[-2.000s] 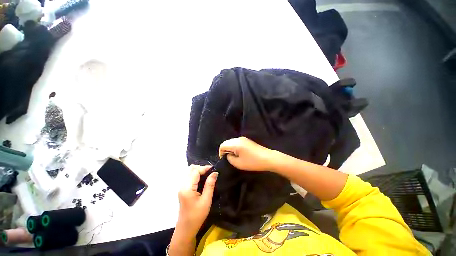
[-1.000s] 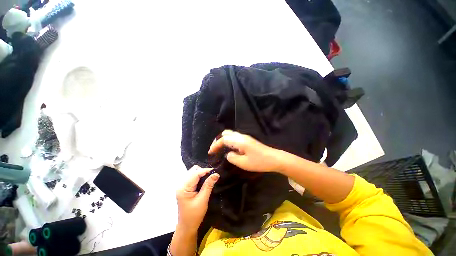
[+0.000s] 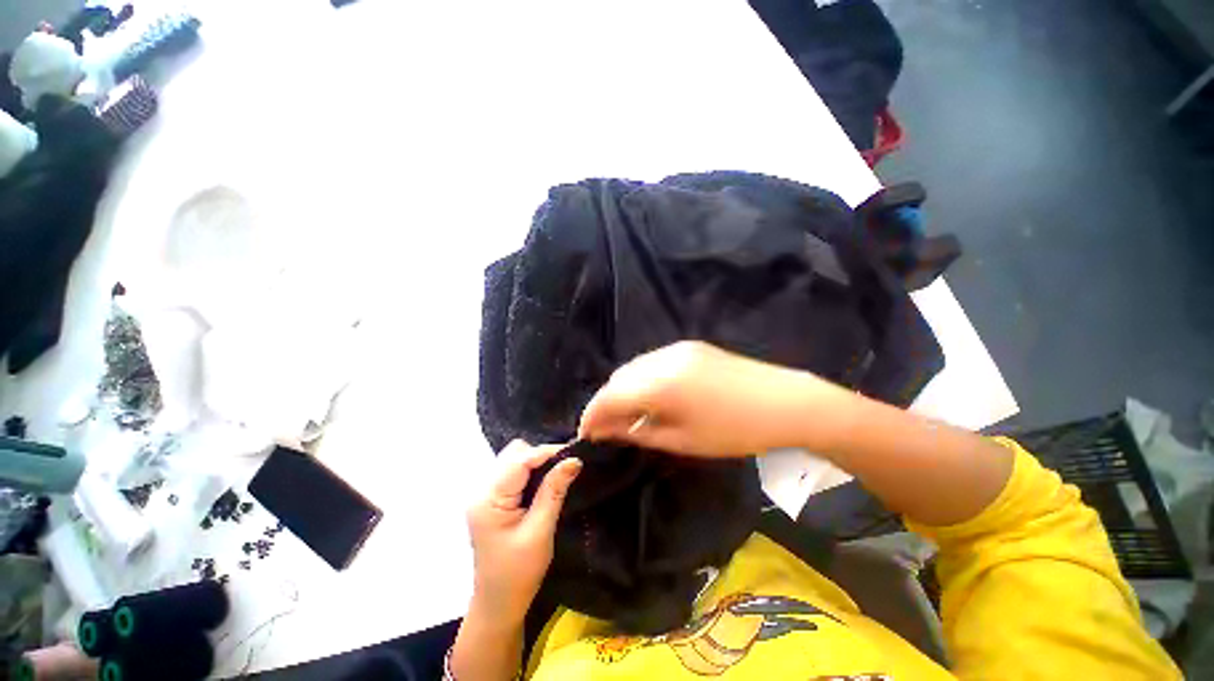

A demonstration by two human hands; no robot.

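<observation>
A black garment (image 3: 719, 266) lies bunched on the white table and over my lap. My left hand (image 3: 519, 512) pinches a folded edge of it between thumb and fingers. My right hand (image 3: 679, 399) is just right of the left fingertips, its fingers closed together at the cloth. A small pale sliver shows at the right hand's fingers; I cannot tell what it is. No needle or thread can be made out at the fingertips.
On the white table (image 3: 400, 120), a smartphone (image 3: 314, 507) lies left of my left hand, beside small black fasteners (image 3: 229, 506) and a silvery heap (image 3: 129, 373). Black thread cones (image 3: 167, 612) lie lower left. A black crate (image 3: 1098, 492) stands at right.
My right hand has turned over and its forearm has swung up and to the right, with its fingers now near the left fingertips. A white corner now shows below the right forearm.
</observation>
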